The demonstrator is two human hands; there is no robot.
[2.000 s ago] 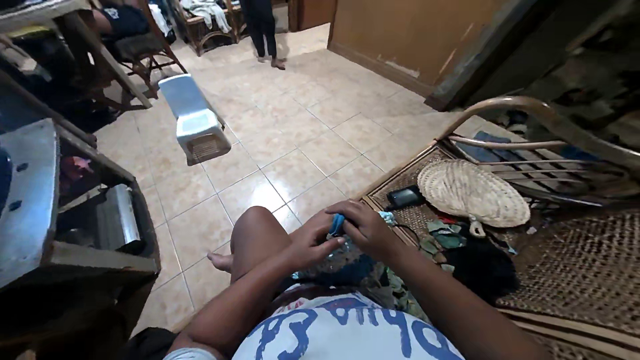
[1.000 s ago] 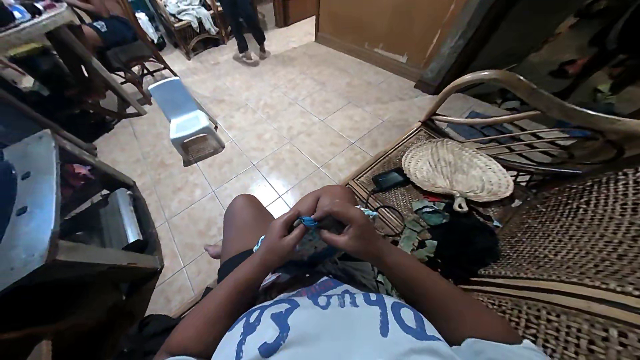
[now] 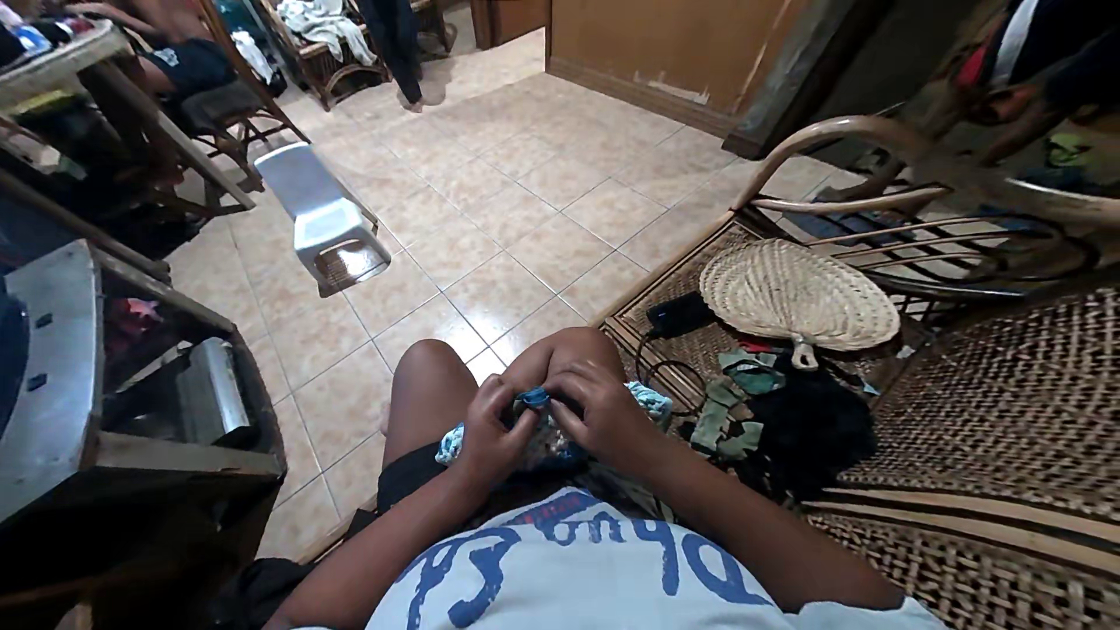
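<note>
Over my lap, my left hand (image 3: 495, 430) and my right hand (image 3: 595, 411) pinch a small piece of blue material (image 3: 534, 398) between their fingertips, one at each side. What exactly it is cannot be told. Light blue and white knotted or woven material (image 3: 648, 400) shows beyond my right hand, and a bit of the same colour pokes out at the left of my left hand. My hands hide most of what lies on my lap between them.
Beside me on the woven rattan bench (image 3: 980, 394) lie a woven fan (image 3: 801, 293), a black device (image 3: 679, 314), green cloth scraps (image 3: 726, 424) and black material (image 3: 814, 429). A white plastic chair (image 3: 328, 219) stands ahead; a wooden cabinet (image 3: 166, 459) is at left. Other people are farther off.
My hands stay together over my lap, with small shifts of the fingers around the blue piece. A person now shows at the upper right, bending beyond the bench.
</note>
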